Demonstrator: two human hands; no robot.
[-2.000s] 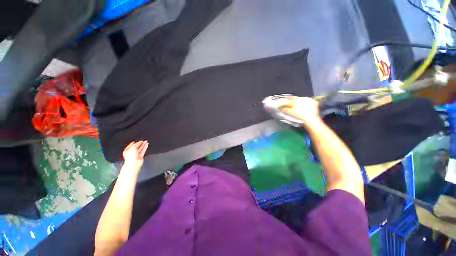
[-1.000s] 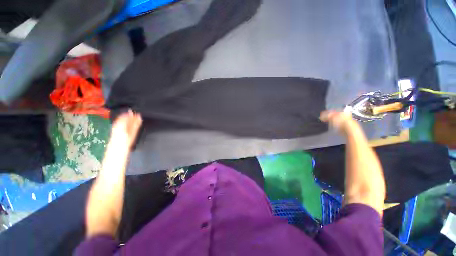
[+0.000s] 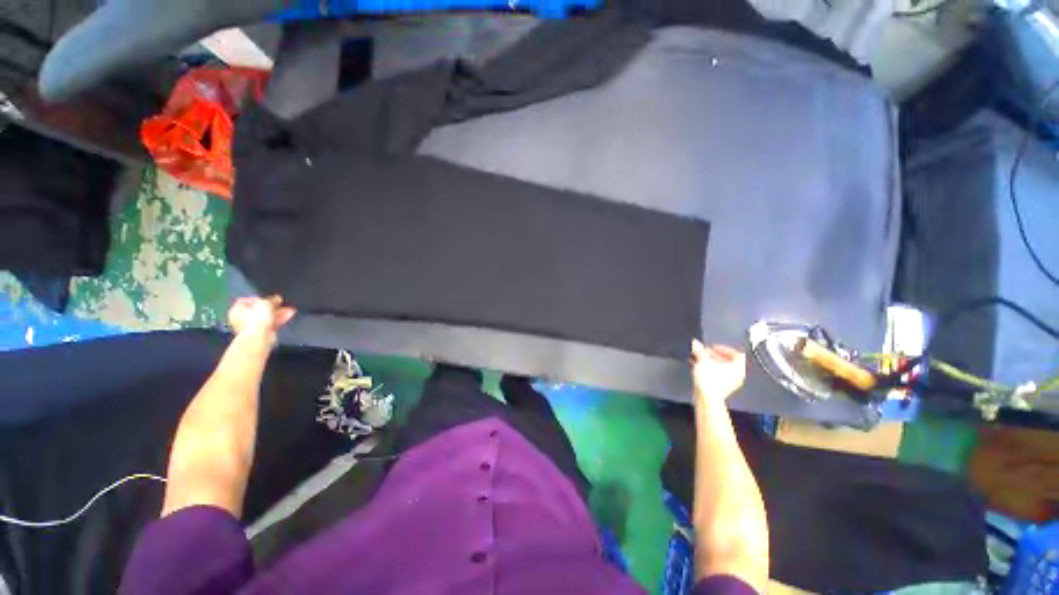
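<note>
Black trousers (image 3: 499,256) lie on the grey padded pressing table (image 3: 801,163), the near leg flat and straight, the other leg bent away towards the far edge. My left hand (image 3: 258,314) grips the near edge of the trousers at the left. My right hand (image 3: 717,370) grips the near corner of the leg's right end. The steam iron (image 3: 813,363), silver with a tan handle, rests at the table's right end, just right of my right hand, with nobody holding it.
A red plastic bag (image 3: 195,130) lies left of the table. A grey padded arm (image 3: 151,47) reaches over the far left corner. A blue strip (image 3: 430,7) runs along the far edge. A black garment heap (image 3: 871,506) is at the near right. The yellow hose (image 3: 987,384) trails right.
My right hand has let go of the iron, which now stands at the right end. Both hands have taken hold of the leg's near edge, and the leg lies straighter and smoother.
</note>
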